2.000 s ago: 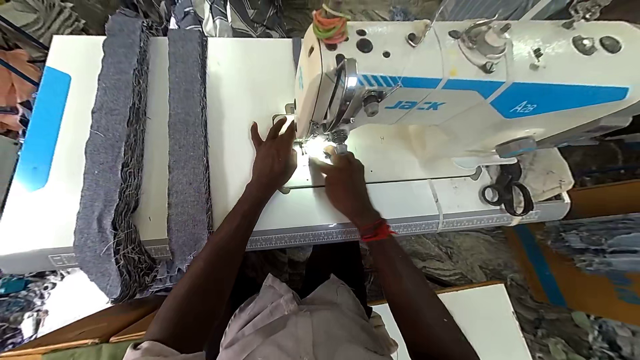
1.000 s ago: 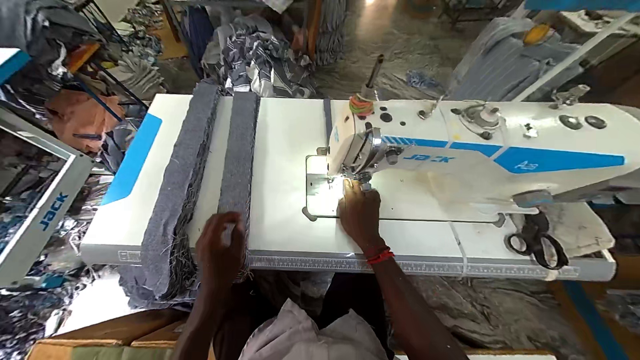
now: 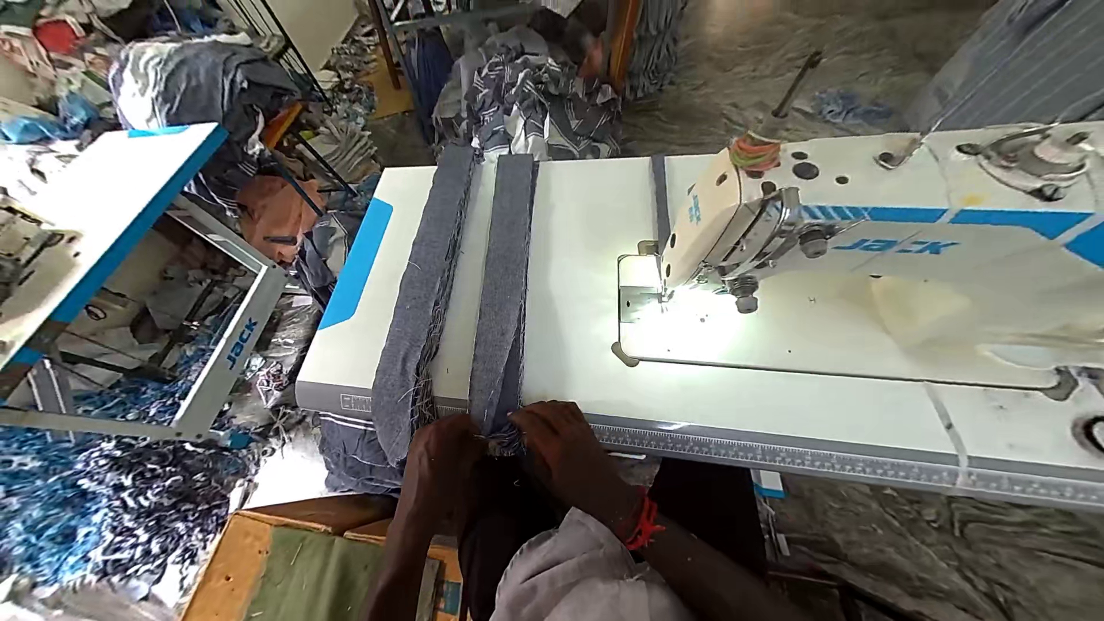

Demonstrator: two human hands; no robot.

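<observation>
Two stacks of grey-blue fabric strips lie across the white sewing table: a wider left stack with frayed edges, and a narrower right stack. At the front edge, my left hand grips the near end of the narrower stack from its left side. My right hand, with a red cord at the wrist, has its fingers on the same end from the right. A Jack industrial sewing machine stands to the right, its lamp lit over the needle plate. Behind its head lies another dark strip.
A second white sewing table stands at the left, above heaps of blue and white scraps. Bundled striped cloth hangs beyond the far edge. A wooden box with green cloth is at lower left.
My right hand has moved left from the needle area to the narrower stack's near end. My left hand has come down to that end too. The view has shifted left.
</observation>
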